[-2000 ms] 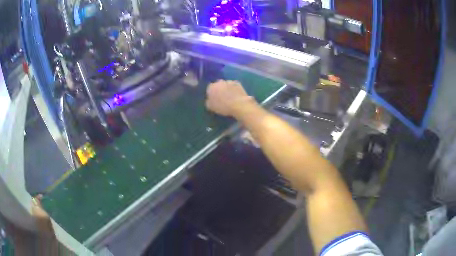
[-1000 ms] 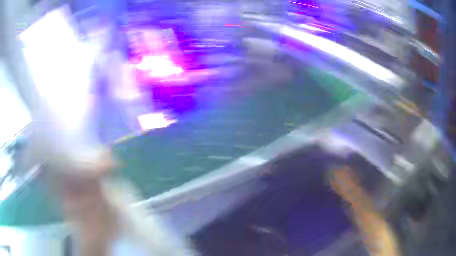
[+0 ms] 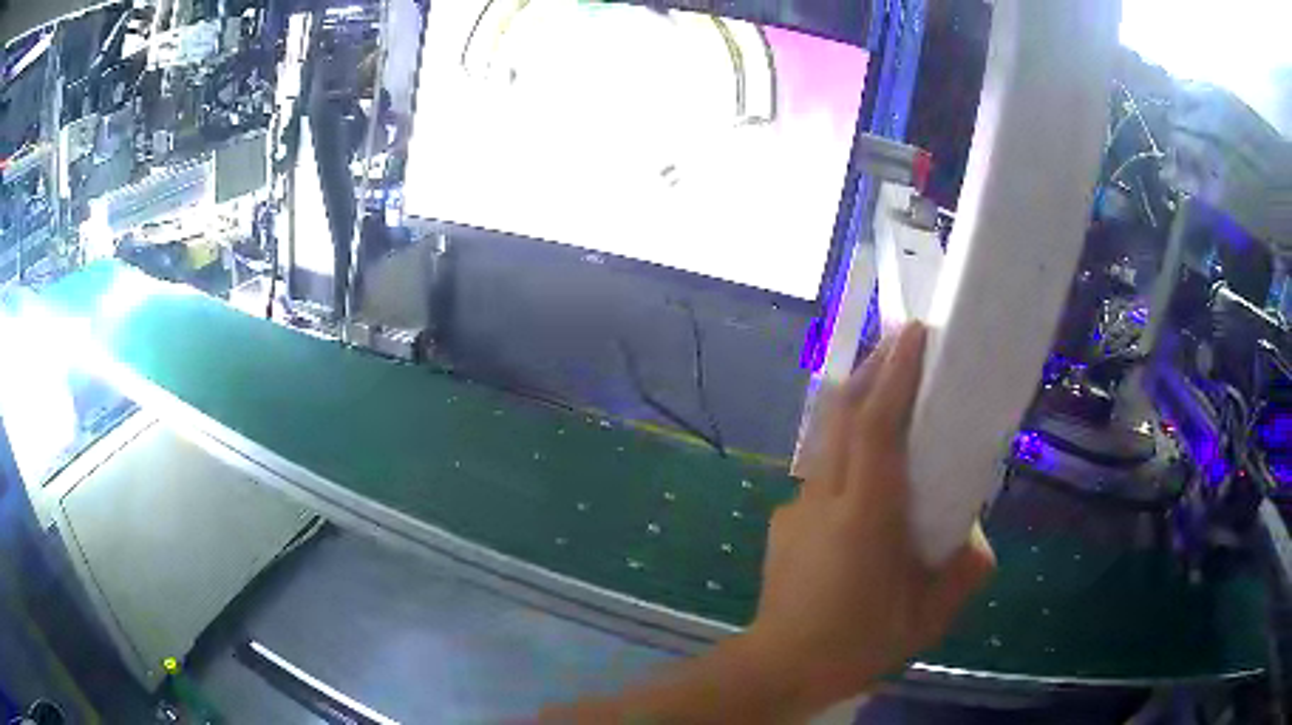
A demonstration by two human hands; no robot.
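My left hand (image 3: 864,545) grips the white machine frame post (image 3: 1023,241), its fingers along the left face and the thumb low on the right edge. The forearm comes in from the bottom edge. Behind the post runs the green conveyor belt (image 3: 482,460) with small pale parts (image 3: 653,528) spaced in rows, some left of the hand and some right of the post. My right hand is out of the picture.
The inspection monitor (image 3: 638,142) shows a washed-out view with curved lines behind the belt. The rotary station (image 3: 1119,446) with cables and purple light is at right. A cream-white cabinet (image 3: 177,531) is lower left, with a small green bottle (image 3: 172,666) by it.
The view has swung left, bringing the monitor and cabinet in. The post and my left hand now stand right of centre. My right hand, earlier over the belt and then lower, has left the picture.
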